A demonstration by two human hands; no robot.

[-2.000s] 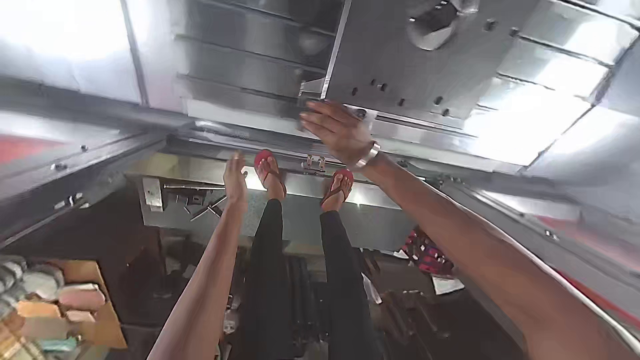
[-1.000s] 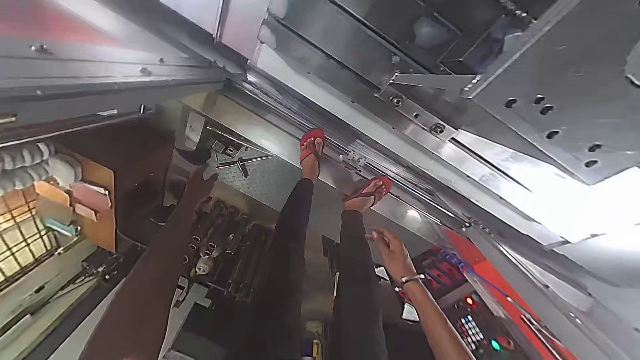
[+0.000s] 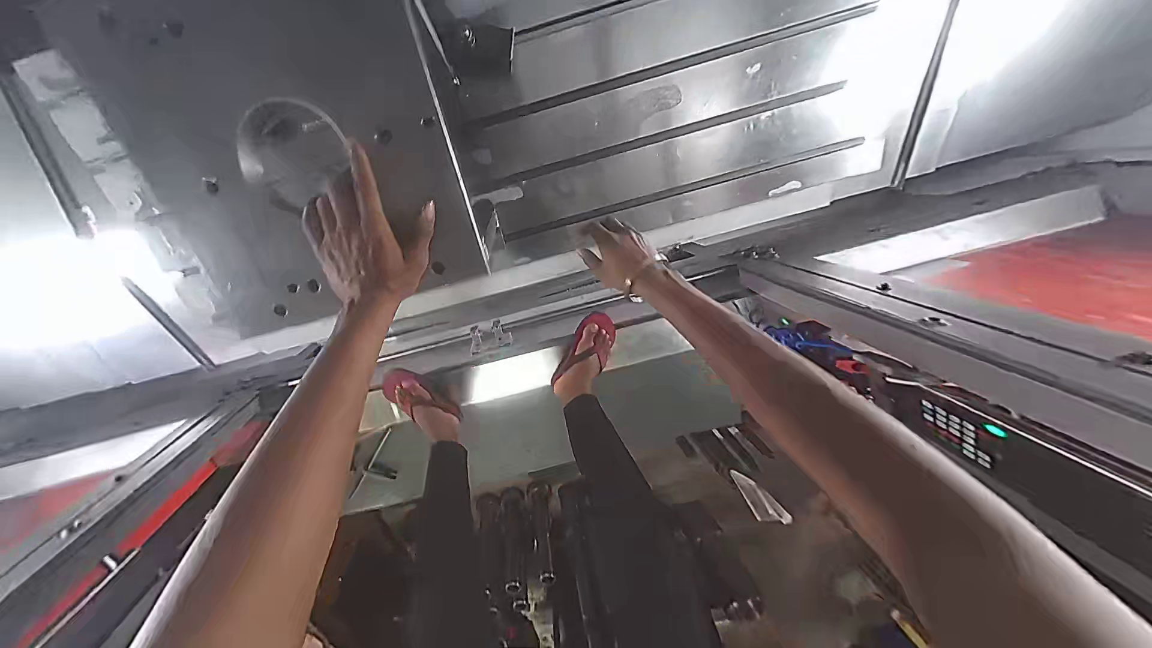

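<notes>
My left hand (image 3: 369,238) is spread over a large drilled metal plate (image 3: 270,54), its fingertips beside the rim of a round hole (image 3: 292,148); whether it touches the plate cannot be told. It holds nothing. My right hand (image 3: 621,254), with a bracelet at the wrist, hangs near the front edge of the slotted machine table (image 3: 666,135), fingers loosely bent and apart, with nothing seen in it. Between the hands, a small metal bracket (image 3: 489,229) stands by the plate's edge.
My feet, in red flip-flops (image 3: 594,337), stand at the machine's front ledge. Several tool holders (image 3: 540,531) lie below. At right are a control panel (image 3: 963,432) with a green light and some blue cables (image 3: 801,340). Metal rails flank both sides.
The view has swung strongly. My left hand, low over the tools one second ago, is now over the drilled plate. My right hand has moved from beside the control panel to the slotted table's edge.
</notes>
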